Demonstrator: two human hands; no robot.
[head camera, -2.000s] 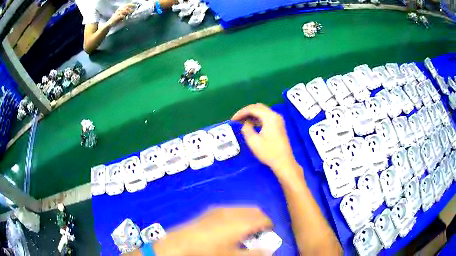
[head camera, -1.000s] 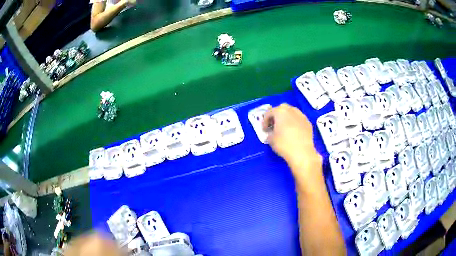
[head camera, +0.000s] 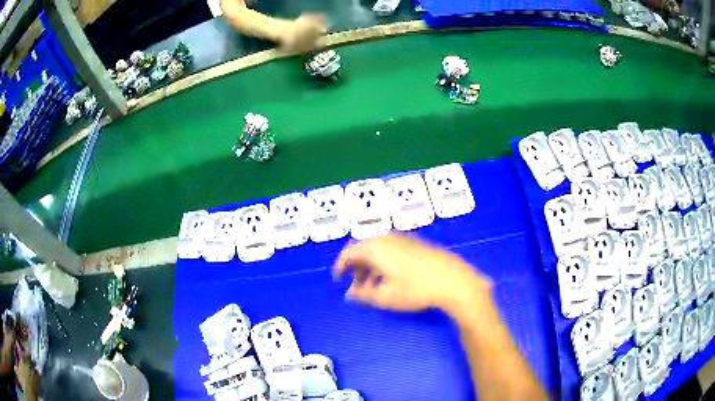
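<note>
White housings (head camera: 368, 205) stand in one close row along the belt-side edge of the blue sheet (head camera: 376, 345) in front of me. My right hand (head camera: 400, 274) is over the sheet just below the right part of this row, blurred, with fingers loosely bent and apart and nothing seen in it. A loose pile of housings (head camera: 276, 345) lies at the sheet's lower left, partly cut off by the bottom edge. My left hand is out of the picture.
A second blue sheet at right bears close rows of housings (head camera: 576, 274). The green conveyor (head camera: 353, 125) beyond carries several subassemblies (head camera: 255, 139). Another person's hand (head camera: 302, 33) is blurred at its far edge. A white pot (head camera: 117, 380) and a clear bag are at lower left.
The housing under my right hand now stands at the row's right end. My right hand has moved away from it, down and left, and is empty. My left hand has left the picture.
</note>
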